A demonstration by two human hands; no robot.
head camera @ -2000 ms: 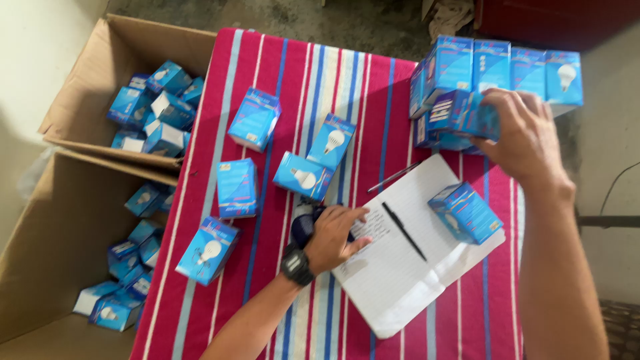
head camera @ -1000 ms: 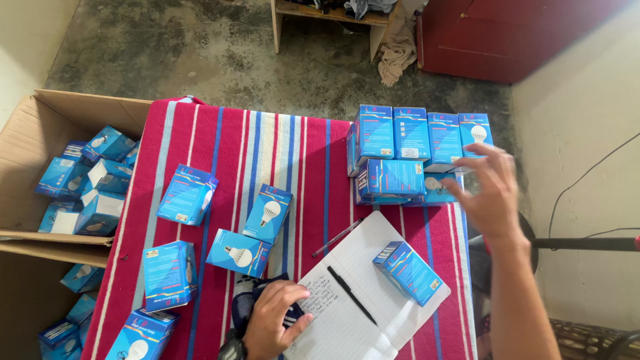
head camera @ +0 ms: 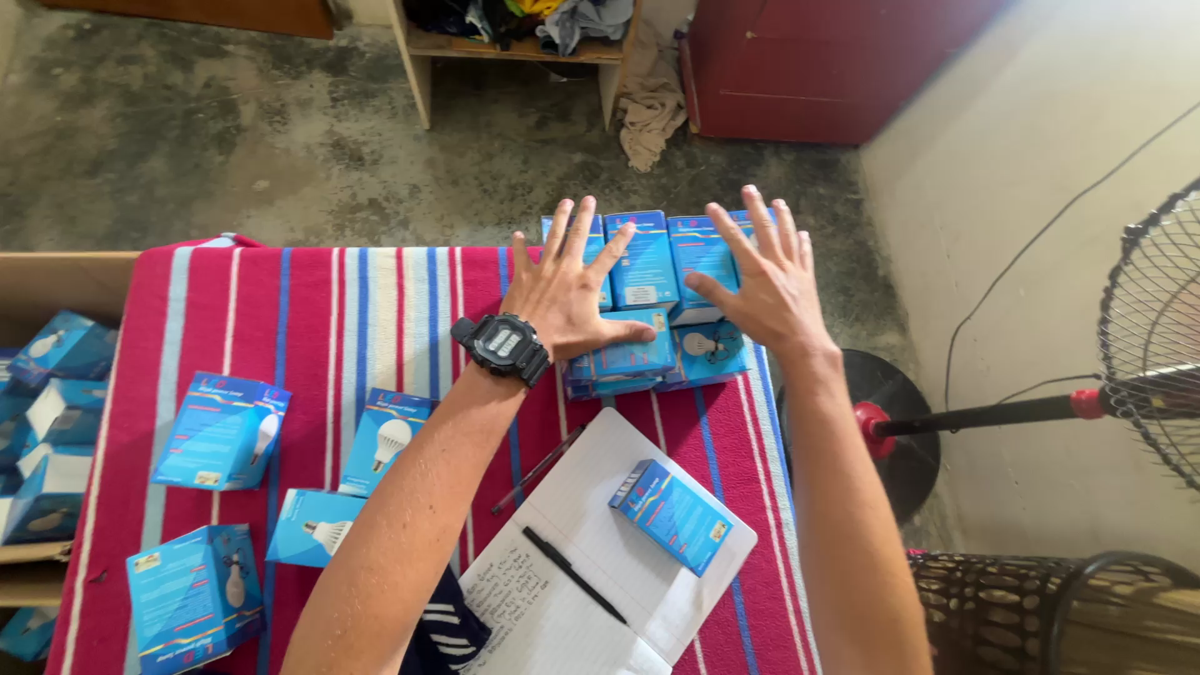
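Note:
Both hands rest spread on a stacked group of blue LED bulb boxes [head camera: 639, 262] at the table's far right corner. My left hand [head camera: 562, 291], with a black digital watch at its wrist, lies over the left boxes, its thumb on a lower box [head camera: 623, 354]. Fingers apart, my right hand [head camera: 771, 281] touches the right boxes. Nearer me, an open notebook [head camera: 647, 572] with handwriting holds a black pen [head camera: 574, 574] and a single bulb box [head camera: 671, 516]. A second pen [head camera: 537, 469] lies along its upper left edge. More bulb boxes [head camera: 222, 431] lie at the left.
Cardboard cartons [head camera: 66, 272] with more bulb boxes stand left of the table, which has a striped cloth [head camera: 394, 281]. A pedestal fan [head camera: 1158, 328] and a perforated basket [head camera: 984, 609] are at the right. Behind are a wooden shelf [head camera: 516, 47] with clothes and a red cabinet [head camera: 797, 70].
My left hand has moved from the notebook's left page up to the stacked boxes. My right hand, raised beside the stack a second ago, is now on its right side. The view has shifted.

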